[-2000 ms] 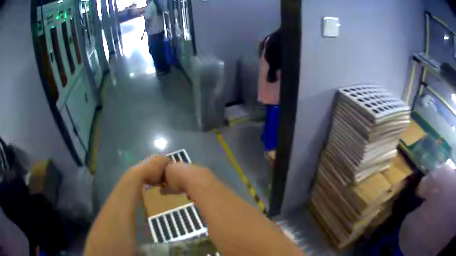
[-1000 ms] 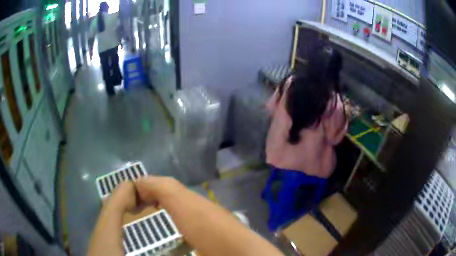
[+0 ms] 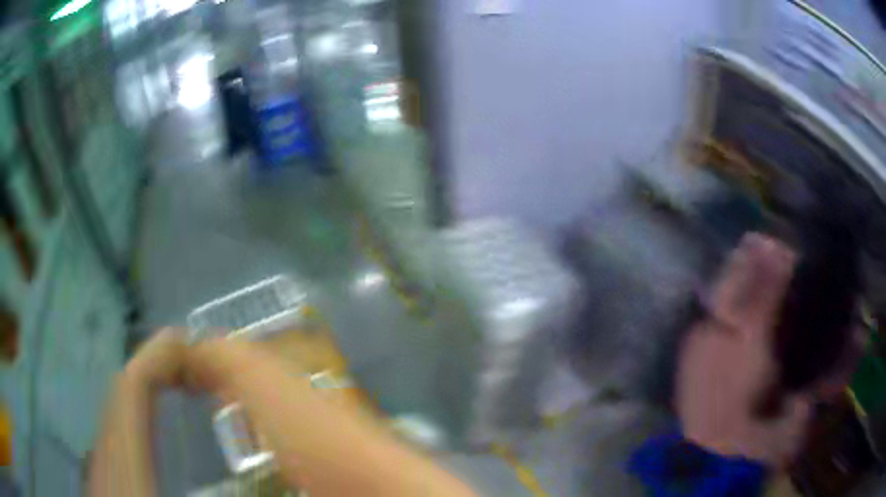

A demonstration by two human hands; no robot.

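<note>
The frame is blurred. My left hand (image 3: 155, 360) and my right hand (image 3: 212, 361) are close together at the lower left, closed around something that they hide; the handle itself cannot be made out. Below and beyond them, a white slotted foam tray (image 3: 248, 308) lies at the far end of the load. A tan cardboard surface (image 3: 309, 351) shows beside my right forearm. A second white tray (image 3: 233, 437) lies nearer me, partly covered by my right forearm.
A seated person in pink (image 3: 724, 388) is at the right on a blue stool (image 3: 695, 474). A clear-wrapped stack (image 3: 510, 291) stands right of the corridor. Pale machine cabinets (image 3: 73, 223) line the left. A blue stool (image 3: 285, 131) stands farther along, beside a dark-clothed person (image 3: 235, 112).
The view has swung and moved forward. The wrapped stack and seated person appear farther right. My hands remain together but sit farther left in view.
</note>
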